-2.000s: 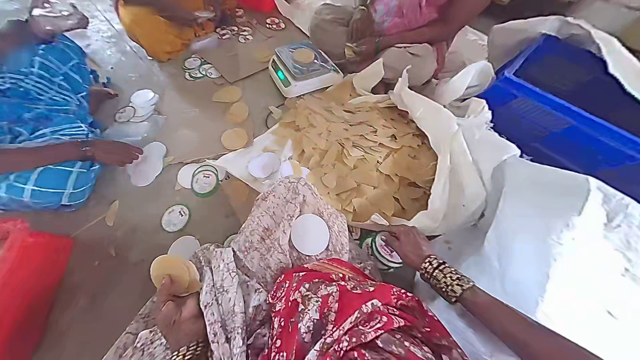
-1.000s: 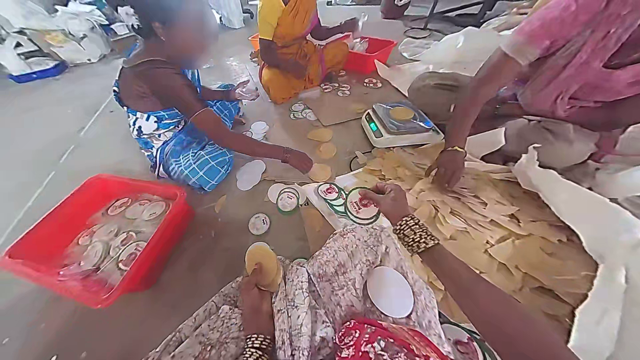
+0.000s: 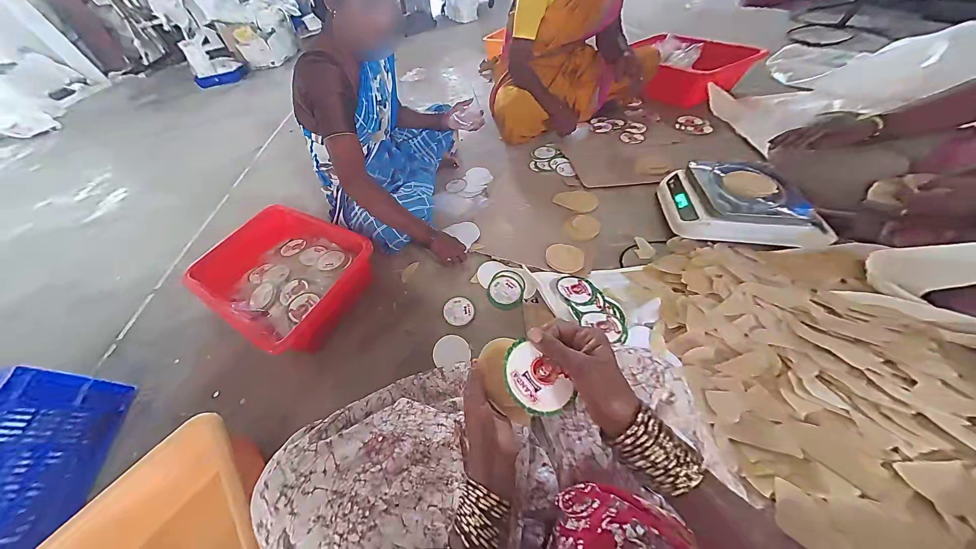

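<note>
My left hand [image 3: 488, 431] grips a stack of round tan discs [image 3: 499, 374], likely papad, above my lap. Over the stack's right side, my right hand [image 3: 583, 362] holds a round printed label with a green scalloped rim [image 3: 539, 377] between thumb and fingers. More green-rimmed labels [image 3: 602, 324] lie in an overlapping group on a white sheet just beyond my right hand. A single printed label [image 3: 458, 311] and a plain white disc [image 3: 451, 351] rest on the floor beyond my left hand. To the right spreads a large heap of tan pieces [image 3: 801, 381].
A red tub [image 3: 278, 335] with packed discs stands left, near a blue crate [image 3: 61, 450] and an orange container [image 3: 164, 496]. A digital scale [image 3: 743, 206] bears a tan disc. Several people sit around; one person's hand [image 3: 448, 248] touches the floor near white discs.
My right hand has moved from the label pile to the tan stack, carrying a green-rimmed label. The co-worker's hand at the right has left the heap. The view has turned left since the first frame.
</note>
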